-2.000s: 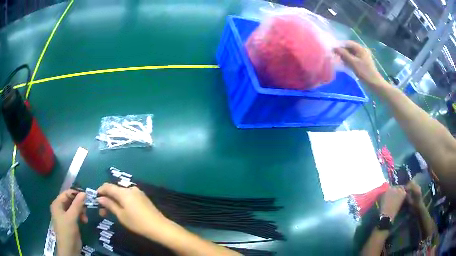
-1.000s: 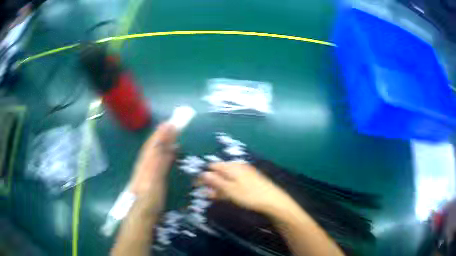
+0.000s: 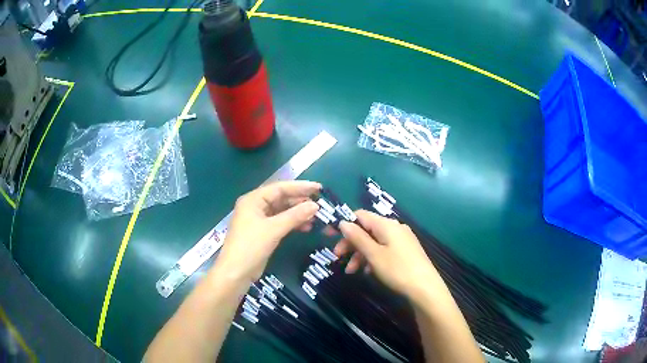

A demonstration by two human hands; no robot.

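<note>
My left hand (image 3: 273, 216) pinches white marker sleeves (image 3: 325, 210) on the ends of a small fan of black wires. My right hand (image 3: 383, 248) holds the same small fan from the right, just behind the sleeves. Both hands are bare and close together. More black wires (image 3: 468, 298) lie in bundles below and to the right, with white sleeves on their near-left ends in several groups. A steel ruler (image 3: 202, 253) lies slanted beneath my left forearm. The wire lengths under my right hand are partly hidden.
The red heat gun (image 3: 245, 106) stands nozzle up behind the ruler, with its black cord (image 3: 135, 91) looped behind. Crumpled clear bags (image 3: 117, 170) lie left. A small zip bag of white sleeves (image 3: 404, 136) lies behind the wires. A blue bin (image 3: 592, 159) and white paper (image 3: 616, 301) are right.
The view has swung left, showing the machine's edge. My left hand has come off the ruler area to meet my right hand at the sleeves. The other person and the red-pink bag are out of view.
</note>
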